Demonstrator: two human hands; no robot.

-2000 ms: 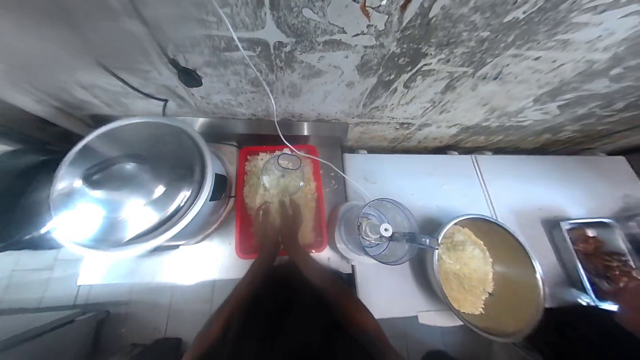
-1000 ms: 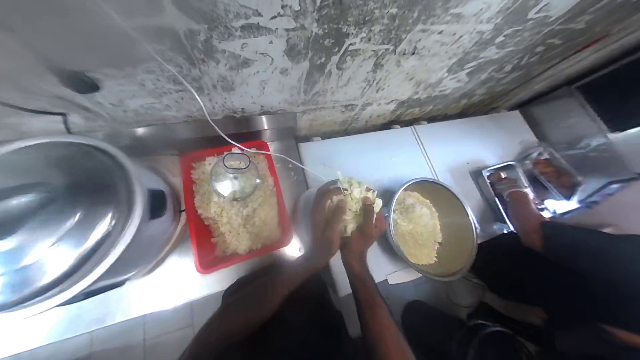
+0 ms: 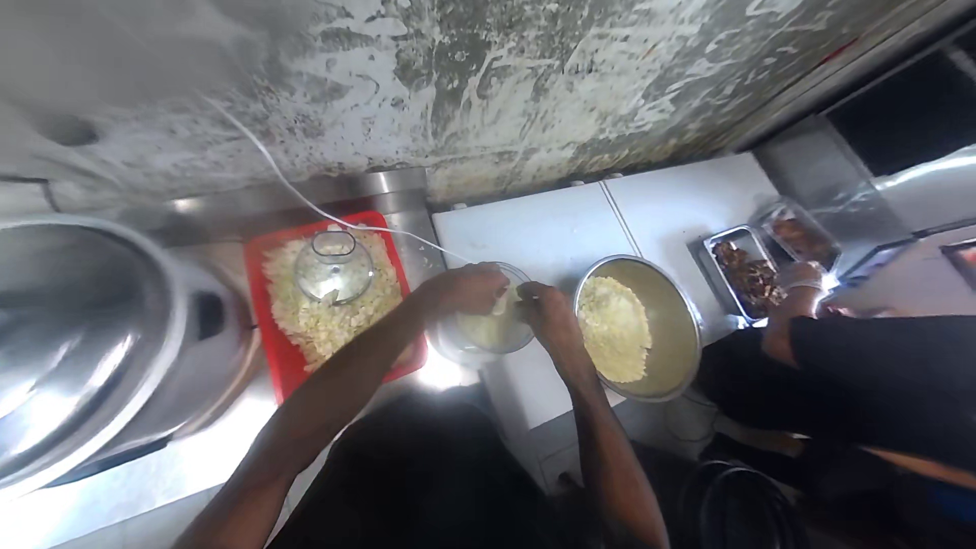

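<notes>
Both my hands are at the clear food processor bowl [image 3: 496, 335], which holds pale chopped pieces. My left hand [image 3: 469, 290] is over its left rim with curled fingers. My right hand [image 3: 543, 305] is over its right rim, its fingers bent. Whether a piece is between the fingers is too blurred to tell. To the left, a red plastic tray [image 3: 284, 358] holds chopped pale vegetable, with the clear processor lid [image 3: 334, 271] lying on top. Right of the bowl stands a round metal pot [image 3: 675, 328] with finely chopped pale food [image 3: 614, 328] inside.
A large lidded metal pot [image 3: 84, 335] stands at the far left. A white cable [image 3: 267, 156] crosses above the tray to the processor. On the right, a co-worker's gloved hand [image 3: 801, 278] is at a metal tray [image 3: 711, 242] of dark food, beside another container [image 3: 804, 236].
My hands were in the red tray, then held a heap of chopped vegetable above the processor bowl. Now the heap is gone from them and pale pieces are in the bowl. The view has shifted.
</notes>
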